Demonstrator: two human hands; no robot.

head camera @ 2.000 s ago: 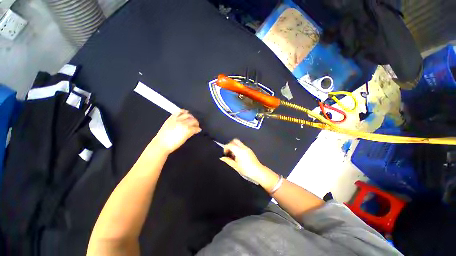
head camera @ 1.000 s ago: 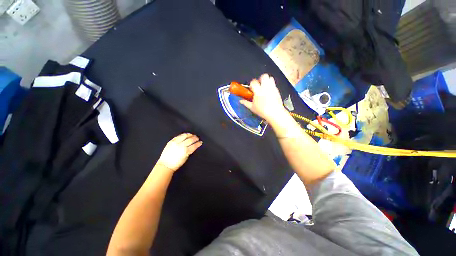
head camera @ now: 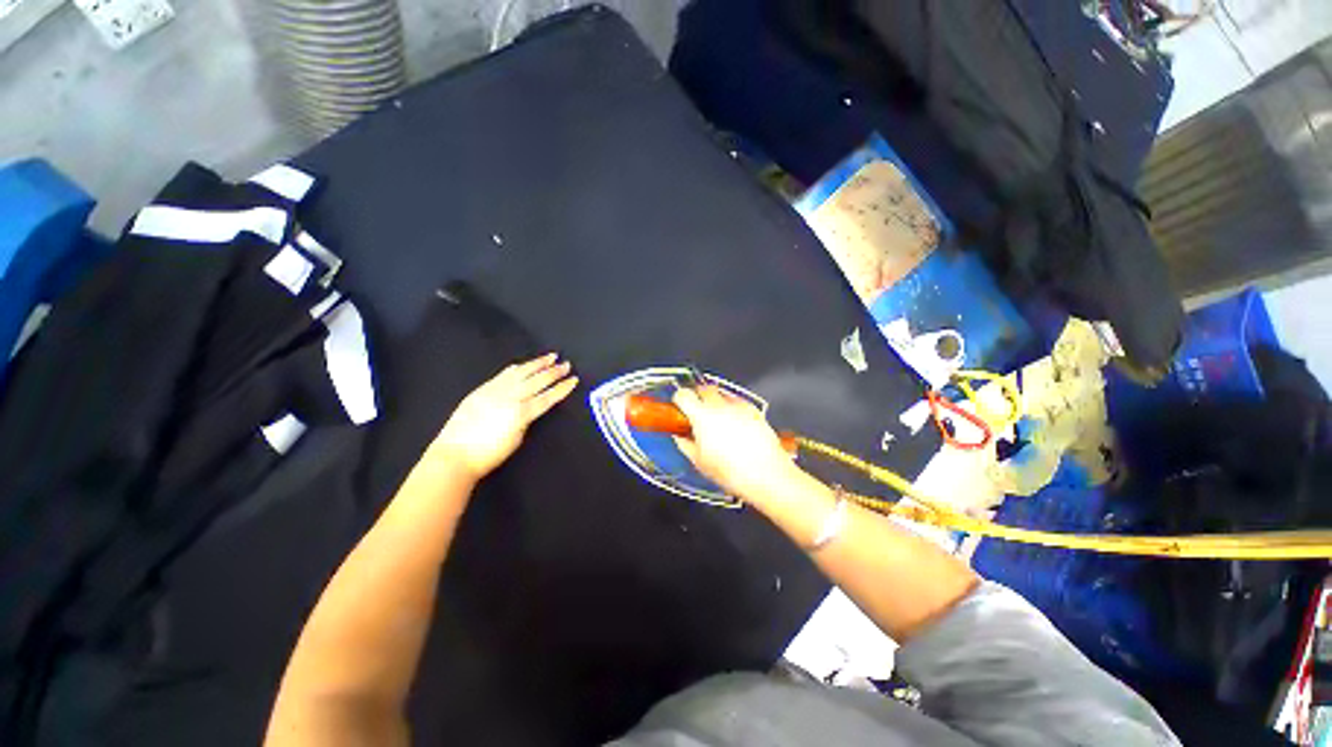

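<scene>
My right hand [head camera: 730, 441] grips the orange handle of the steam iron [head camera: 643, 455], which has a blue body and a pale pointed rim. The iron lies flat over the black garment panel [head camera: 584, 613], near its upper right edge. My left hand [head camera: 501, 416] rests flat on the panel, left of the iron's tip, with its fingers extended and holding nothing. The panel is hard to tell from the dark table cover [head camera: 526, 161]. No white strip shows on it.
Black pieces with white ends [head camera: 190, 343] lie at the left beside a blue bolster [head camera: 41, 241]. A yellow hose [head camera: 1110, 544] trails right from the iron. A blue board with a tan patch [head camera: 877, 234], a tape roll [head camera: 948, 347], looped handles [head camera: 958, 417] and heaped black garments [head camera: 1008, 132] are at the right.
My right hand has taken hold of the iron and brought it down and left onto the panel. The white strip near my left hand two seconds ago no longer shows. The view has shifted.
</scene>
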